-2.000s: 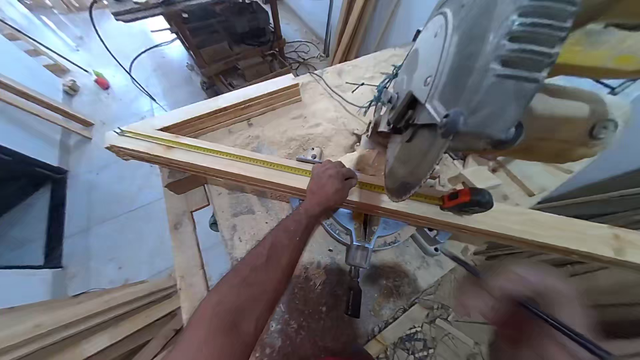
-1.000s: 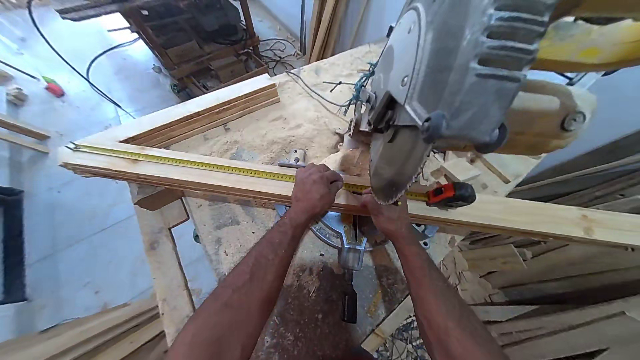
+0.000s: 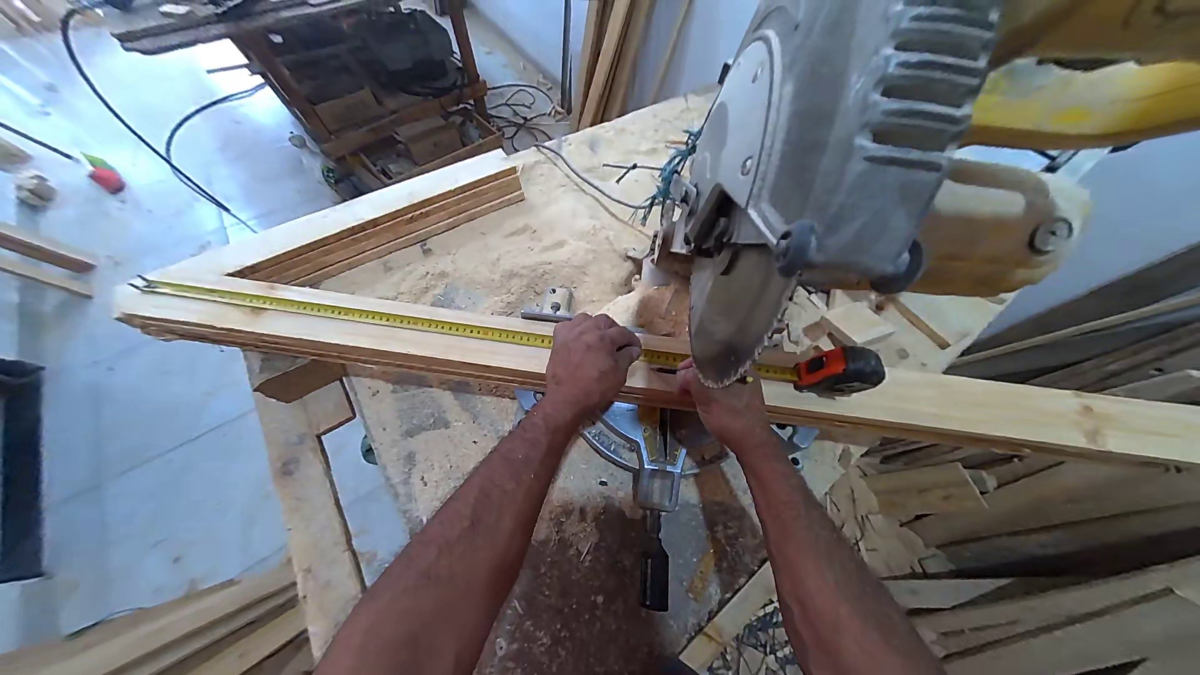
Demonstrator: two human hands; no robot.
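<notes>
A yellow tape measure blade (image 3: 412, 322) lies extended along the top wooden board (image 3: 947, 405) of a stack, hooked at its left end. The red and black tape measure case (image 3: 839, 371) rests on the board at the right. My left hand (image 3: 591, 366) grips the board's near edge, with its fingers over the blade. Close beside it, under the saw blade, my right hand (image 3: 727, 408) rests at the board and pinches a thin dark pencil-like tool, mostly hidden. The miter saw's toothed circular blade (image 3: 736, 314) is raised just above and partly covers that hand.
The miter saw's grey guard (image 3: 825, 141) fills the upper right, over the sawdust-covered bench (image 3: 412, 234). Its handle (image 3: 654, 572) points toward me. Another board stack (image 3: 375, 220) meets the measured one at an angle. Offcuts (image 3: 937, 492) lie at right; black cables (image 3: 150, 141) trail at upper left.
My right hand, blurred at the lower right two seconds ago, has come up to the board beside my left hand. The left hand stays on the board and tape.
</notes>
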